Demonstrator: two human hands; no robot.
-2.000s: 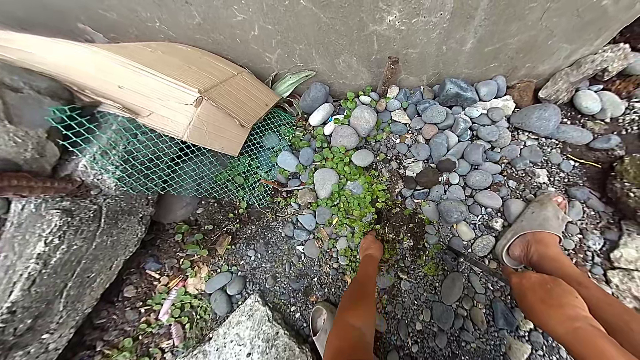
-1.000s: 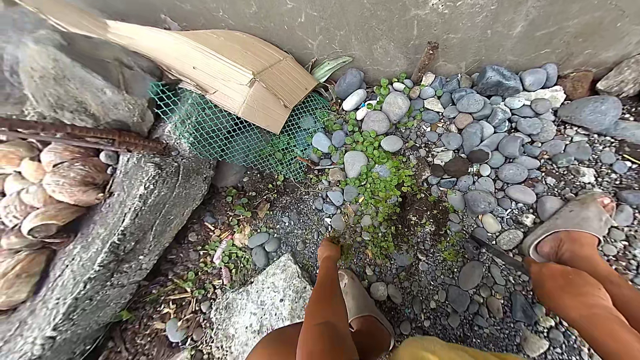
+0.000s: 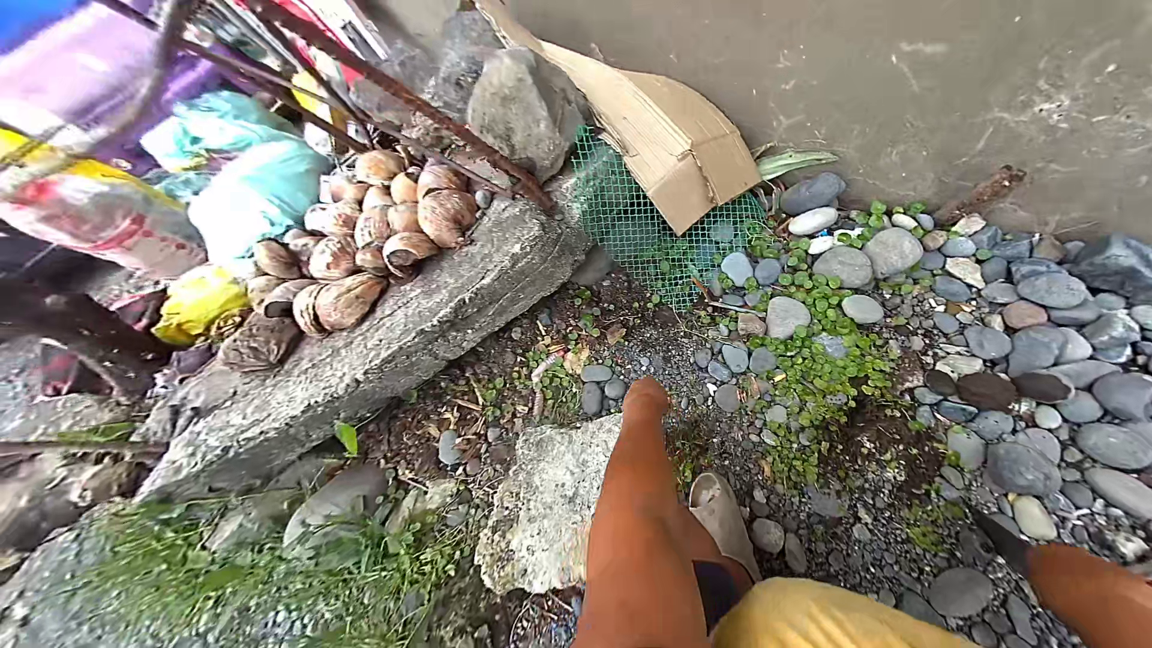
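My left hand (image 3: 645, 399) hangs at the end of my outstretched arm, over gravel just above a pale rough stone slab (image 3: 551, 504). Its fingers are hidden, so whether it holds anything does not show. At the lower right my right hand (image 3: 1048, 565) is closed around a dark-bladed tool (image 3: 997, 538), perhaps a knife, its tip over the pebbles. Low green creeping plants (image 3: 814, 369) grow among grey pebbles between the two hands. Dark bare soil (image 3: 886, 450) shows beside the plants.
Cardboard (image 3: 675, 126) lies on green plastic mesh (image 3: 630, 225) against a concrete wall (image 3: 900, 81). A long concrete block (image 3: 378, 369) runs diagonally at the left, with coconut husks (image 3: 351, 243) on it. Rusty rods (image 3: 414, 112) and plastic bags (image 3: 261, 189) are behind. Grass (image 3: 243, 585) grows lower left.
The view has swung far to the left. My left hand has moved away from the green plants towards the pale slab. The dark-bladed tool stays with my right hand.
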